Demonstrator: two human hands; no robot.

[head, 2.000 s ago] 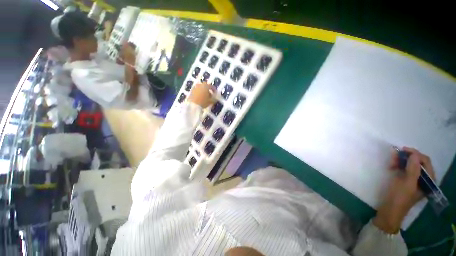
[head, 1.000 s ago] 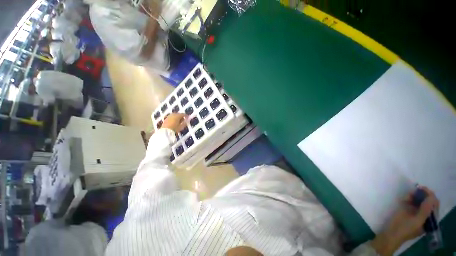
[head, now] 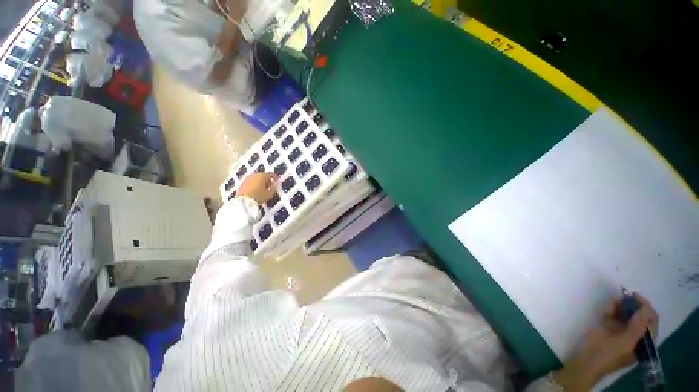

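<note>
My left hand is at the near-left part of a white blister tray filled with black rounded-square housings. Its fingers touch or cover a pocket; whether they grip a housing or the tray cannot be told. The tray tilts on a stack beside the bench's left edge. My right hand is closed around the dark dispensing syringe over the white work paper. The syringe's tip points up and left; its barrel runs down past the hand.
The green bench has a yellow edge line. Dark wipe marks are on the paper's right side. A seated person's white sleeve is at upper left. A white cabinet stands at left. Crumpled clear plastic lies at the top.
The tray and my left hand have gone from over the bench to beside its left edge, onto the stack. My right hand still holds the syringe. The view has shifted.
</note>
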